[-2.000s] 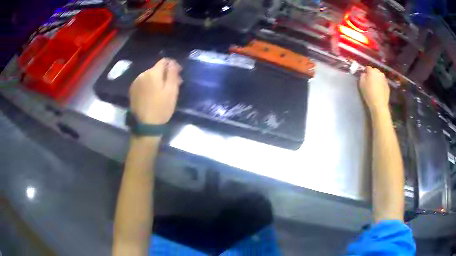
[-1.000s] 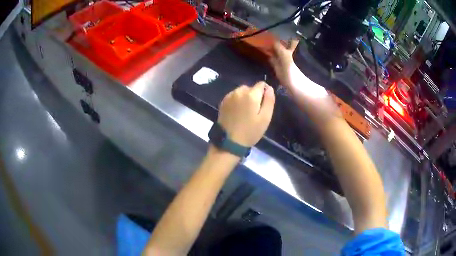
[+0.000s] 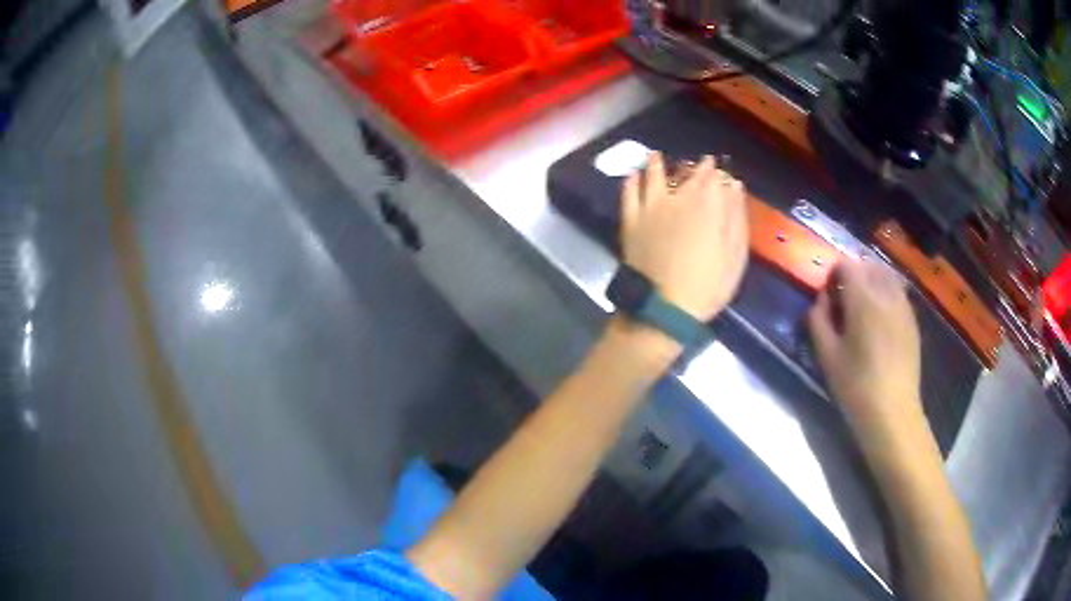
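Observation:
An orange-brown carrier strip [image 3: 789, 241] with small holes lies across the black work pad [image 3: 587, 182], between my hands. My left hand [image 3: 687, 235], with a dark watch on the wrist, is at the strip's left end, fingers over it. My right hand [image 3: 867, 335] has its curled fingers at the strip's right end. The fingertips are partly hidden and blurred. A narrow clear-silver plate [image 3: 828, 223] lies just behind the strip. A second carrier strip [image 3: 940, 282] lies at the pad's right rear.
Red-orange parts bins [image 3: 464, 65] with small pieces stand at the upper left. A black inspection camera [image 3: 910, 88] stands behind the pad, with a cable curving left. Another orange-brown strip [image 3: 758, 106] lies at the back. A red light [image 3: 1061, 294] glows at the right edge.
My right hand has come back from the rear strip to the pad's front right. A carrier strip now lies between both hands. The view has shifted left, showing more floor.

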